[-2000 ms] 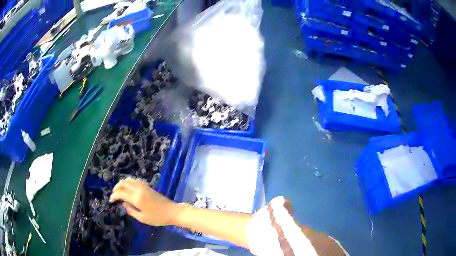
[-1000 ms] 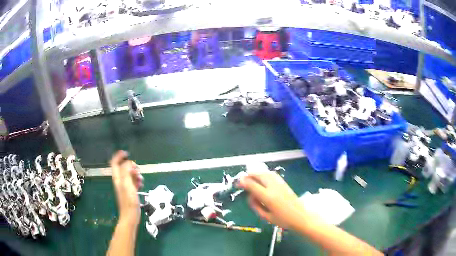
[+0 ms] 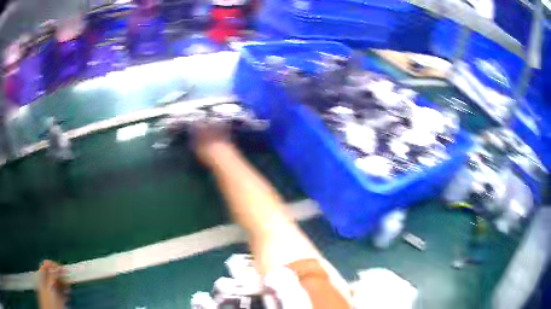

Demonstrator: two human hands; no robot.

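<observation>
My right hand (image 3: 211, 140) reaches far forward over the green belt to a small pile of white and dark parts (image 3: 238, 114) beside the blue crate. It is blurred, so I cannot tell whether its fingers hold a part. My left hand (image 3: 53, 279) is at the lower left edge near the pale rail, small and blurred; I cannot see whether it holds anything. White toy motorcycle bodies (image 3: 237, 282) lie on the bench at the bottom, partly hidden by my right forearm.
A blue crate (image 3: 350, 208) of jumbled dark-and-white parts stands right of centre. A white bottle (image 3: 389, 228), a small white block (image 3: 414, 241) and cloudy plastic bags (image 3: 492, 187) lie near it. White paper (image 3: 383, 291) is at the bottom. A white piece (image 3: 59, 142) stands on the belt.
The view has shifted toward the crate and belt. My right hand has moved from above the bench bodies forward to the pile on the belt. My left hand now shows at the lower left edge.
</observation>
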